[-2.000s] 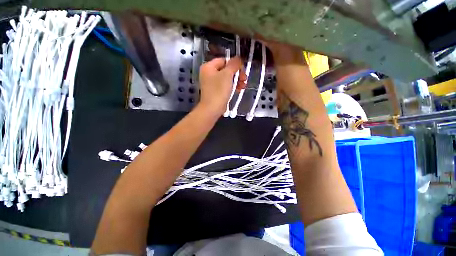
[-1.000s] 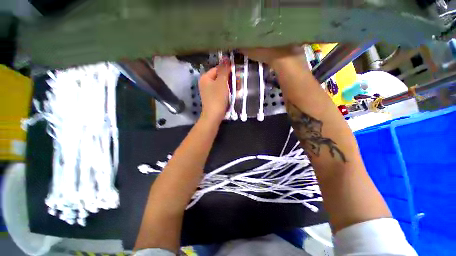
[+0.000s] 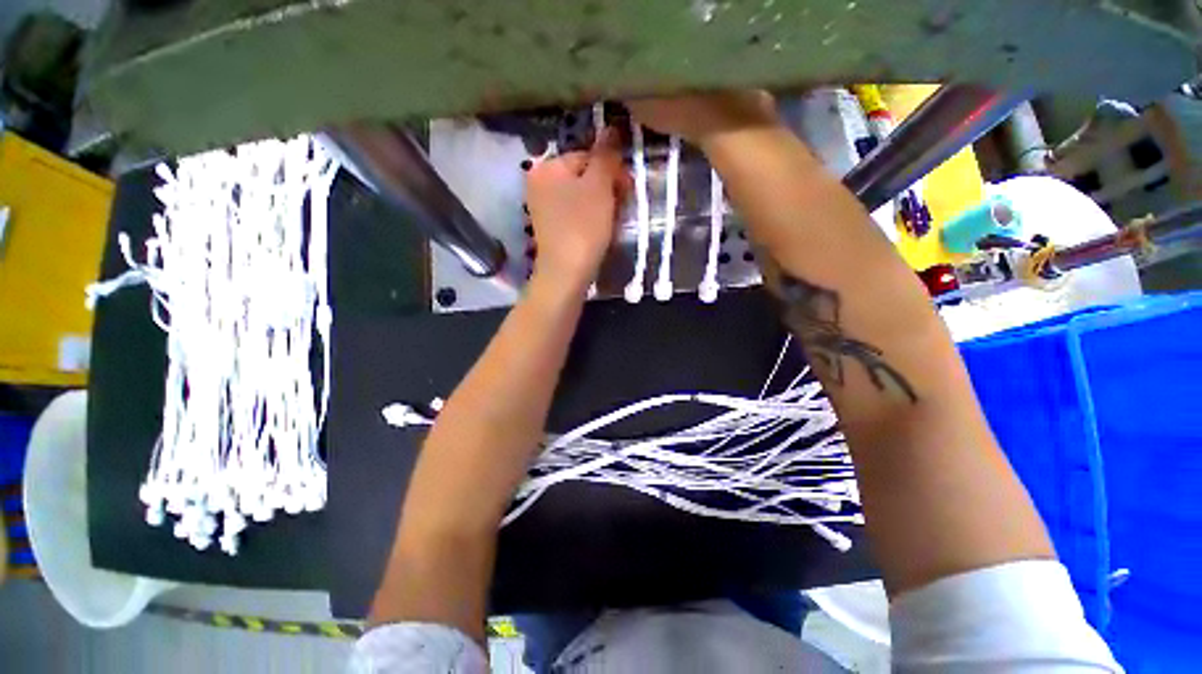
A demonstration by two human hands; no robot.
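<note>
Several white cables (image 3: pixel 668 224) lie side by side over the mold, their knob ends hanging at the plate's front edge. My left hand (image 3: pixel 576 204) is at the mold's left side, fingers bent around the upper part of a cable. My right hand (image 3: pixel 705 116) reaches in from the right under the green beam; its fingers are largely hidden there, so its grip cannot be told. The silver base plate (image 3: pixel 471 292) with round holes lies under the mold. A loose cable bundle (image 3: pixel 686 454) lies fanned on the black surface, partly behind my forearms.
The green press platen (image 3: pixel 633 59) spans above my hands. Steel guide posts (image 3: pixel 429 204) stand on both sides. A stacked cable pile (image 3: pixel 244 342) lies left. A blue bin (image 3: pixel 1147 448) stands right. A teal roll (image 3: pixel 982 224) lies on the yellow ledge. White tubs (image 3: pixel 66 514) show at the left.
The camera view has shifted, showing more of the left side. My left hand has moved slightly up along the cables. My right hand stays under the beam.
</note>
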